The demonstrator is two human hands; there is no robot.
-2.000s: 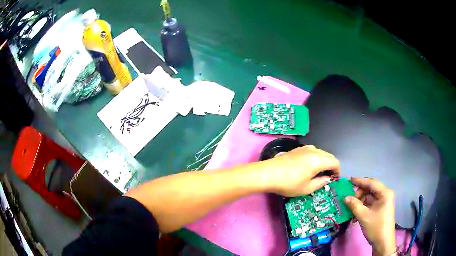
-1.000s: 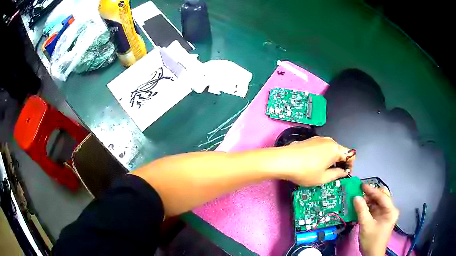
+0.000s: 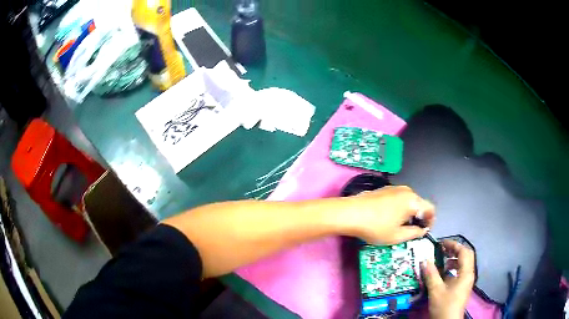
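A green circuit board point(image 3: 387, 271) sits in the black housing, with a blue battery cell point(image 3: 385, 304) along its near side. A pale, dark-edged part point(image 3: 425, 251) lies at the board's right end, where the rounded green end is not visible. My left hand point(image 3: 396, 215) is above the board's far edge, fingers bent together; what is between them is blurred. My right hand point(image 3: 450, 280) grips the pale part, thumb on its face and fingers at its far side. A loose green circuit board point(image 3: 367, 149) lies farther back on the pink mat point(image 3: 299, 274).
The grey-black scalloped pad point(image 3: 486, 205) lies behind and right of the housing. Blue handles point(image 3: 513, 290) are at far right. A white box point(image 3: 187, 128) with thin dark pieces, a yellow bottle point(image 3: 160, 50) and a dark bottle point(image 3: 248, 37) stand left. A red stool point(image 3: 50, 168) is beyond.
The pale, dark-edged part now shows at the board's right end, where the bare green end was. My right fingers have shifted from the green end to this part. My left hand stays over the far edge.
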